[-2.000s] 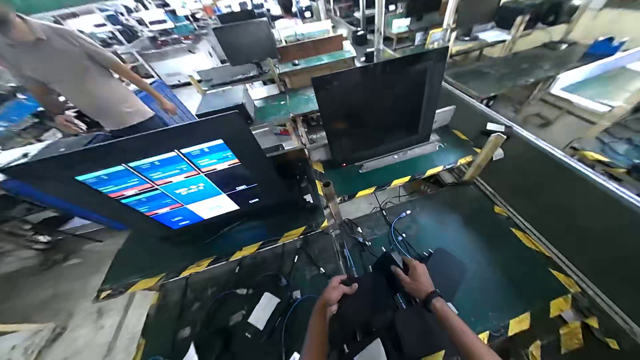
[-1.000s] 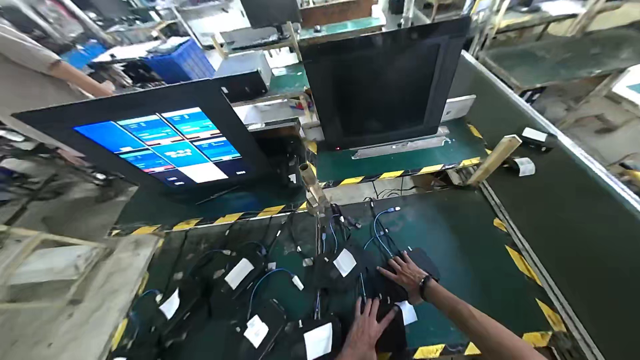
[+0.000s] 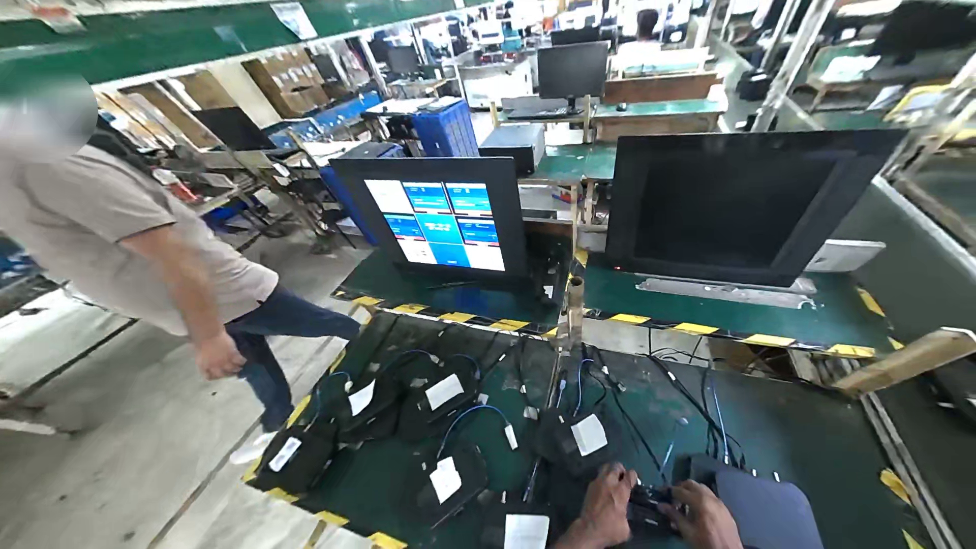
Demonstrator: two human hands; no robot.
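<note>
At the lower right of the head view, my left hand [image 3: 608, 505] and my right hand [image 3: 698, 512] are on a small black device [image 3: 648, 509], one at each side, with fingers bent around its edges. Blue and black cables run to its back. Just right of my right hand lies a smooth dark box [image 3: 766, 507] with cables behind it. Left of my left hand is a black device with a white paper [image 3: 589, 435] on top. Several similar black devices with white papers [image 3: 444, 391] and short blue cables lie farther left on the green bench.
A lit monitor [image 3: 442, 225] and a dark-screened monitor [image 3: 732, 206] stand behind the bench. Yellow-black tape [image 3: 629, 319] marks the edges. A wooden post [image 3: 575, 305] rises between the surfaces, and a wooden bar [image 3: 907, 361] juts out at right. A person [image 3: 145, 236] stands at left.
The view has swung left and up. My hands, spread flat over devices a second ago, are now close together with bent fingers on a small black device. The person at left shows more fully.
</note>
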